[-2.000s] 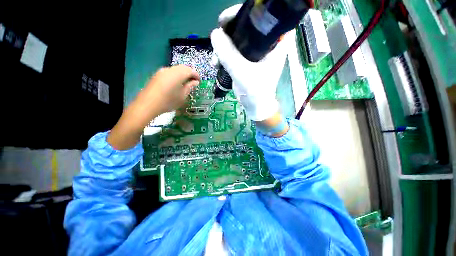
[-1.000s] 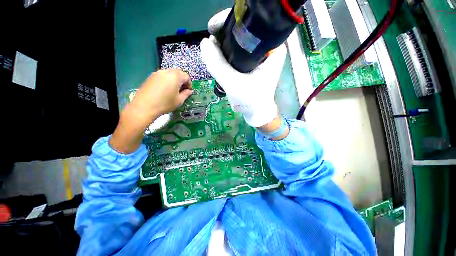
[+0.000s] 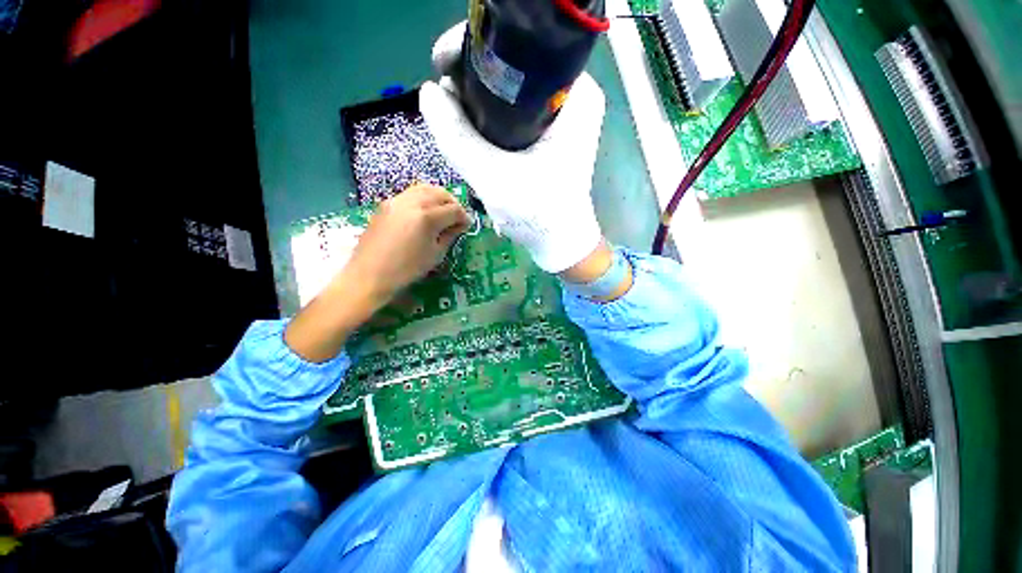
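A large green circuit board [image 3: 482, 381] lies solder side up in front of me, its near edge against my blue smock. My right hand [image 3: 527, 168], in a white glove, is closed around a thick black electric screwdriver [image 3: 521, 73]. Its tip is mostly hidden behind the glove, near the board's far part. My bare left hand [image 3: 409, 241] is low over the far part of the board, thumb and fingers pinched together beside the glove. Whether a screw is between the fingertips cannot be seen. A black screw tray [image 3: 392, 157] full of silvery specks lies at the board's far edge.
A red and black cable [image 3: 734, 118] hangs down right of my glove. Boards with heatsinks [image 3: 779, 84] stand on the line at right. A loose heatsink [image 3: 932, 106] and a blue pen [image 3: 925, 223] lie on the right shelf. Black bins [image 3: 135, 269] stand at left.
My left hand has moved right across the board, up to the glove. My right hand and the screwdriver have shifted slightly left in the view. The head view has also shifted a little.
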